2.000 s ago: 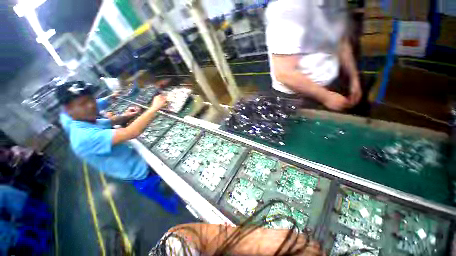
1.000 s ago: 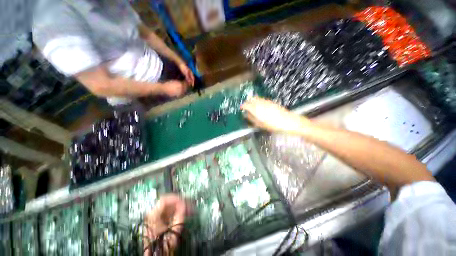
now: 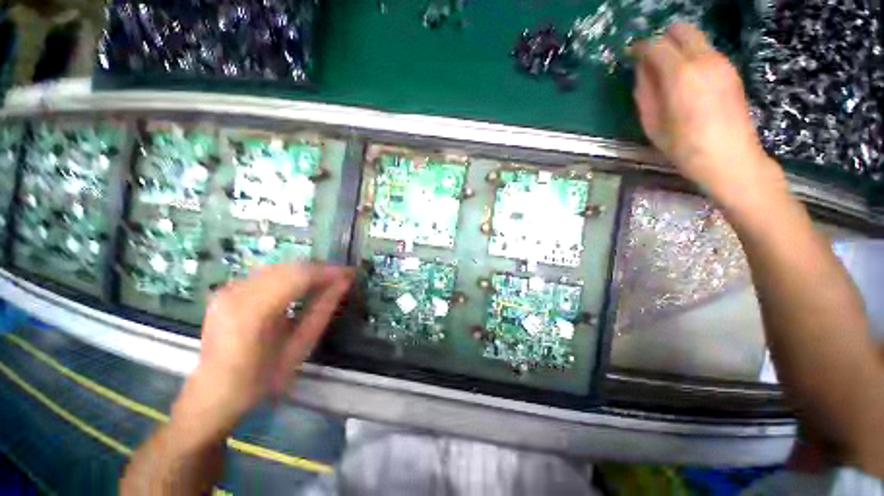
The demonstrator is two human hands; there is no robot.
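A carrier [image 3: 475, 262] with green circuit boards lies in front of me. An upper circuit board [image 3: 419, 200] and a lower board with pale squares [image 3: 531, 320] sit in it. My right hand [image 3: 686, 89] is at the pile of silvery components [image 3: 606, 34] on the green mat; its fingers are bent down and their tips are partly hidden. My left hand [image 3: 267, 325] is over the gap between two carriers, thumb and fingers close together, with a small shiny spot by the fingers; I cannot tell if it holds a component.
Small black components [image 3: 543, 50] lie beside the silvery pile. Dark heaps stand at the upper left [image 3: 208, 37] and upper right [image 3: 824, 77]. More boards [image 3: 66, 194] lie to the left. A crinkled clear film [image 3: 678, 242] lies right of the carrier. Metal rails [image 3: 407, 129] border the line.
The view has turned and now looks down on the boards. My right hand is still at the silvery pile. My left hand has moved beside the carrier with its fingers brought together.
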